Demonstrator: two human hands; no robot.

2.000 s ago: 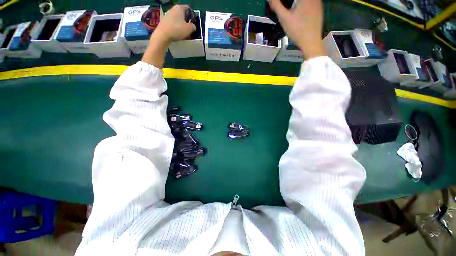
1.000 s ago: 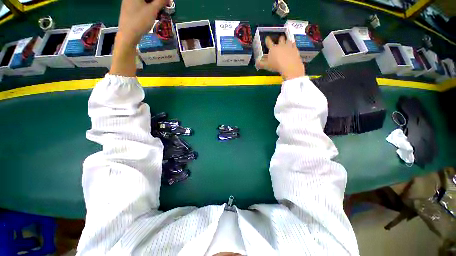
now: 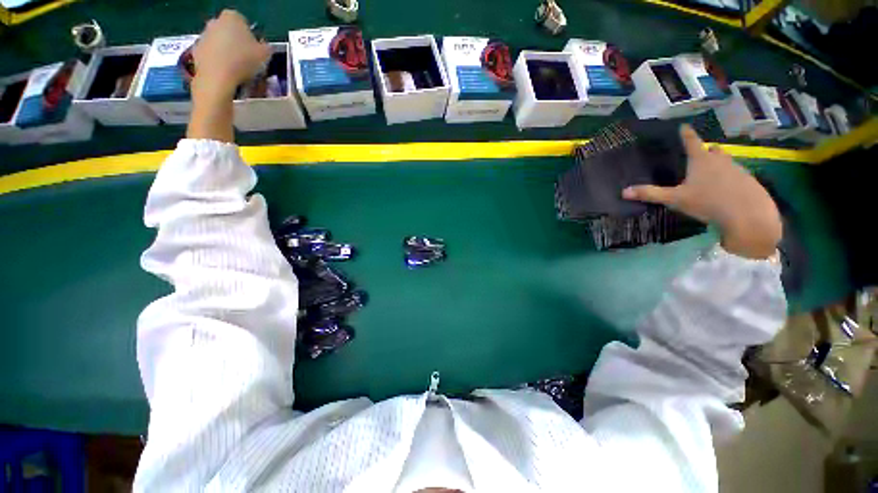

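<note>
My left hand [image 3: 226,58] is at the white box base [image 3: 270,101] at the back left, fingers curled. What it holds, if anything, is hidden. My right hand [image 3: 727,193] lies against the stack of black inserts [image 3: 626,178] at the right, thumb and forefinger apart on its dark face. Whether it grips an insert cannot be told. An open box base with black inside [image 3: 551,82] stands behind the stack. A pile of bundled black cables [image 3: 322,289] lies beside my left sleeve. A few more bundles [image 3: 424,251] lie at mid-bench.
White and blue GPS lids [image 3: 332,77] alternate with open bases [image 3: 412,82] along the line, beyond the yellow strip [image 3: 414,152]. Pale watches [image 3: 551,16] lie behind them. Dark shiny items [image 3: 558,390] show below the bench edge. A blue stool [image 3: 43,457] is at lower left.
My right hand has left the box base and moved right and nearer onto the insert stack, which now sits further left. My left hand has come back from behind the boxes to a base.
</note>
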